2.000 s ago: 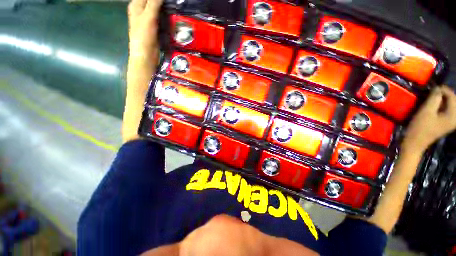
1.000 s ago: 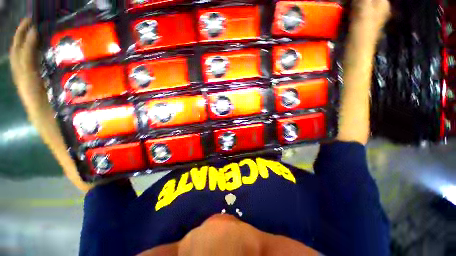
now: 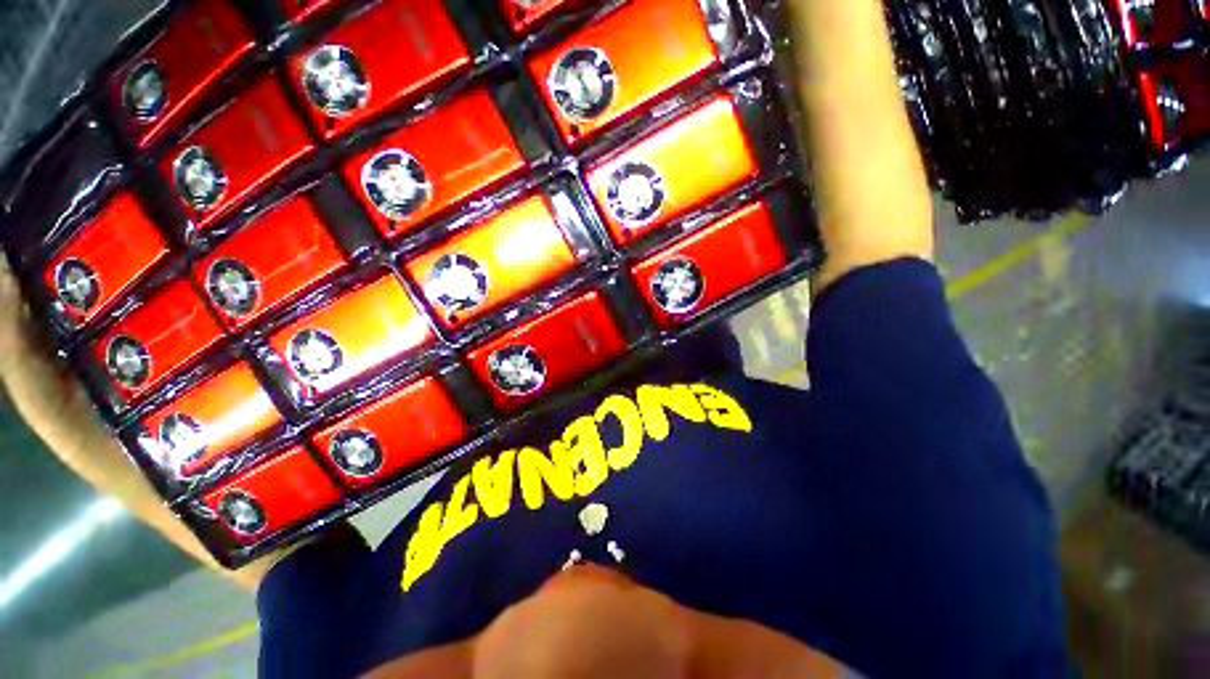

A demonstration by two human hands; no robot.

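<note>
A glossy black tray is tilted in front of my chest, its left side lower in the picture. Its pockets hold red units, each with a round silver insert; glare turns some orange. An upper-left pocket looks empty. The tray's top is cut off by the picture's edge. My left forearm runs along the tray's lower left side, and my left hand is out of the picture at the left edge. My right forearm rises beside the tray's right side, and my right hand is out past the top edge.
A tray stack with many black ribbed edges is at the upper right, with red units showing at its right side. Grey floor with a yellow line lies below it. A dark ribbed object is at the right edge. A green surface is at the left.
The tray has swung left in the picture and turned, its left side now lower. Both hands have passed out of the picture. The tray stack has come further into view at the upper right.
</note>
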